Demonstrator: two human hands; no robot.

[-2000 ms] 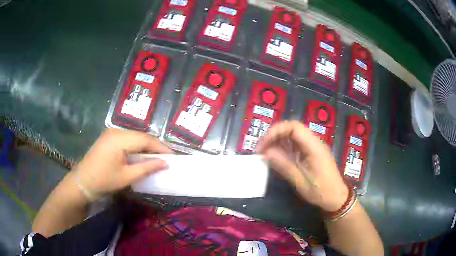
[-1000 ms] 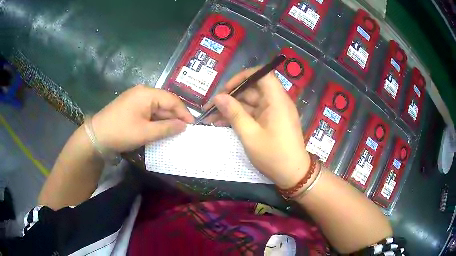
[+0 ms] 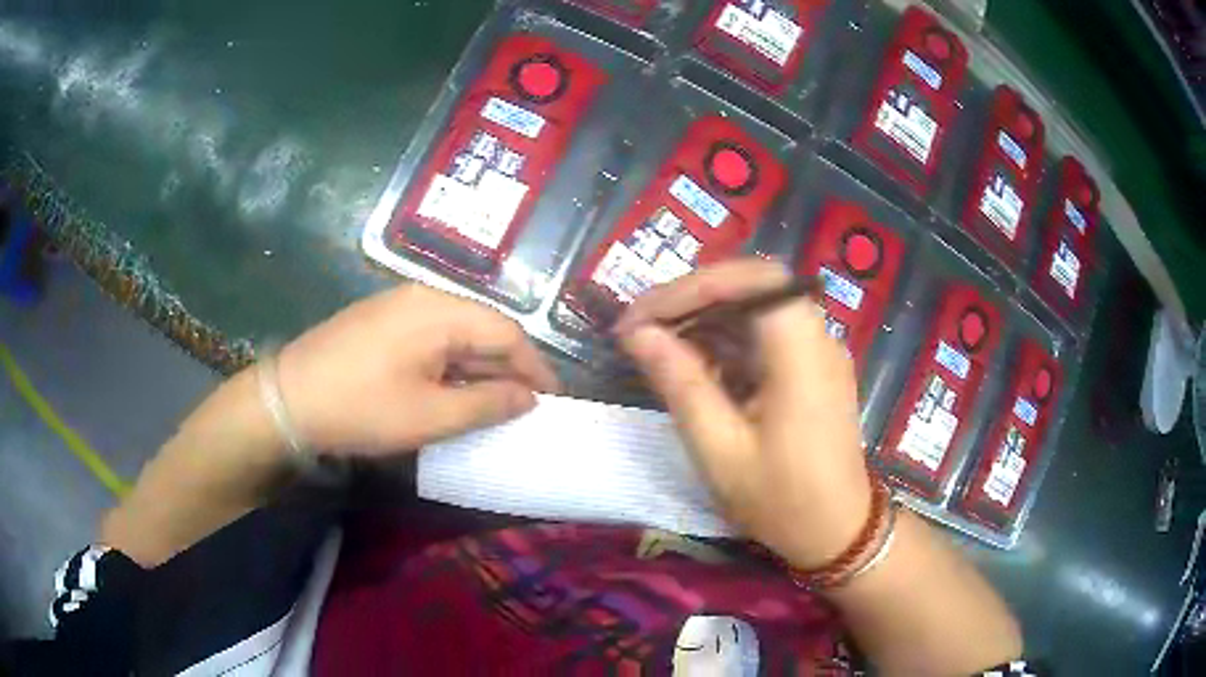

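A white sticker sheet (image 3: 569, 463) with fine rows lies in front of my body, below the tray. My left hand (image 3: 410, 377) is at the sheet's upper left corner, thumb and fingers together on its edge. My right hand (image 3: 761, 397) is over the sheet's right part and holds dark tweezers (image 3: 754, 304), blurred, pointing left; their tip is hard to make out. A clear blister tray (image 3: 540, 318) holds several red electronic units (image 3: 681, 225) just beyond my hands. I cannot see any small sticker between my fingers.
A dark green matted bench (image 3: 251, 159) bears the tray. A white round fan base (image 3: 1166, 373) stands at the right edge, with a small item (image 3: 1164, 496) nearer me. The bench's frayed edge and grey floor (image 3: 80, 384) show at left.
The sheet first showed blank; now its rows show. The tweezers came into view in my right hand, then their tip moved away from my left fingertips. The view has shifted over the tray.
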